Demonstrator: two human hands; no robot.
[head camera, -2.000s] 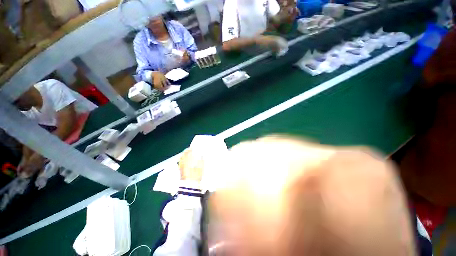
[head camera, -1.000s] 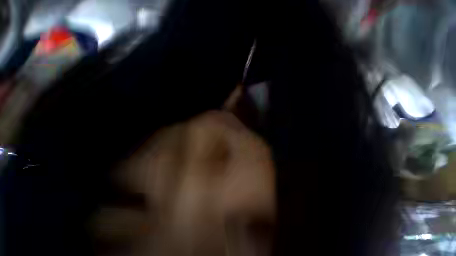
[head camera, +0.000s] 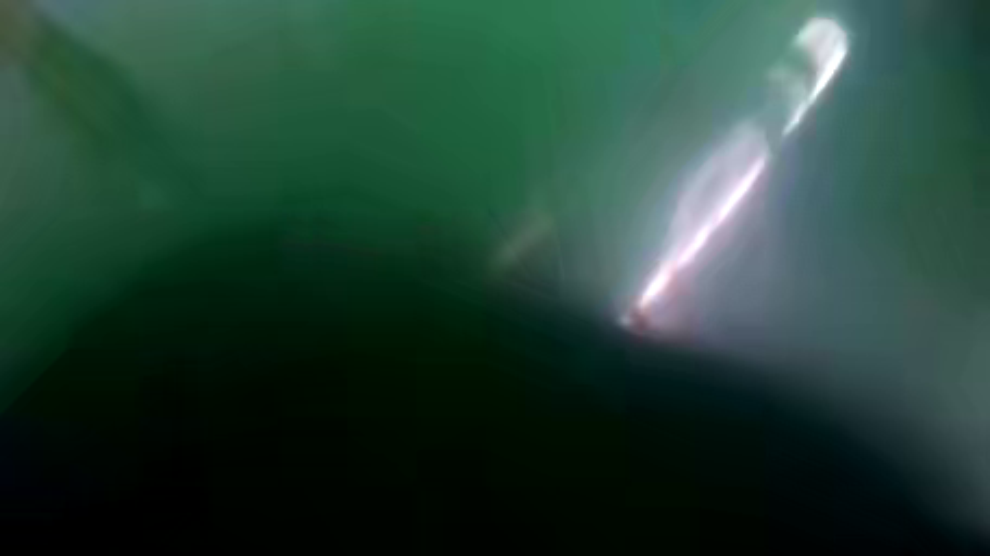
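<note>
The view is very blurred and close. A glossy green surface (head camera: 369, 109) fills the upper part, and I cannot tell for certain what it belongs to. A bright white-pink streak (head camera: 711, 223) runs slantwise across the upper right, with a small whitish blob (head camera: 825, 46) at its top end. Neither my left hand nor my right hand can be made out. No card or pack can be made out.
A large dark, rounded shape (head camera: 380, 424) covers the lower half and hides what is behind it. A blurred grey-green area (head camera: 879, 239) lies at the right. A faint brownish-green band (head camera: 109, 109) shows at the upper left.
The camera view has swung sharply. The bench, hand and white cards seen two seconds ago, and the blurred skin and dark shapes of one second ago, have given way to green blur above darkness.
</note>
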